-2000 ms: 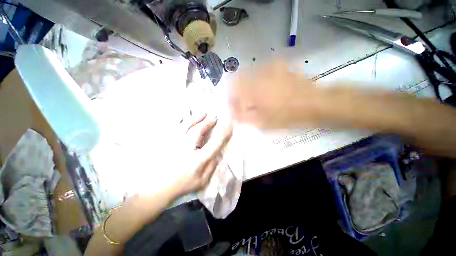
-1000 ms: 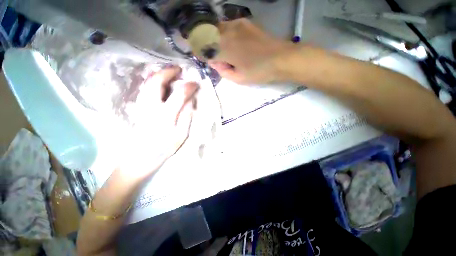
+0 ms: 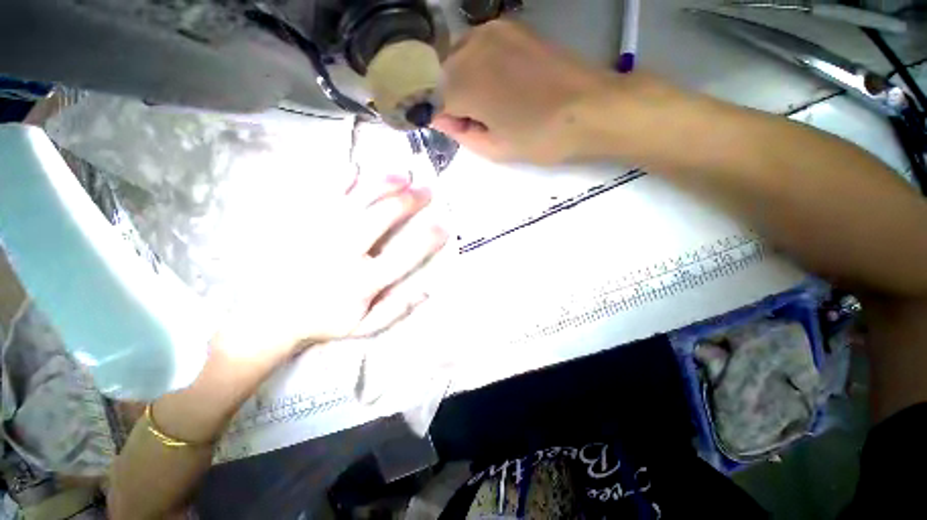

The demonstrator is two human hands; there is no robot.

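Pale patterned fabric lies left of and under the sewing machine head, largely washed out by the lamp. A pale corner reaches past the table's front edge. My left hand lies on the fabric, fingers spread towards the needle area, its back overexposed. My right hand is curled beside the cream knob, to the right of the needle area. Its fingertips are partly hidden, and I cannot tell if they hold anything. The presser foot is mostly hidden by the knob and glare.
The LED lamp stands at left. A pen and shears lie at upper right. A blue bin with pale fabric is below the front edge at right. More pale fabric lies at lower left.
My left hand's fingers have spread more and sit slightly lower and to the right. A fabric corner now shows over the front edge. My right hand, which came to the machine head earlier, stays there.
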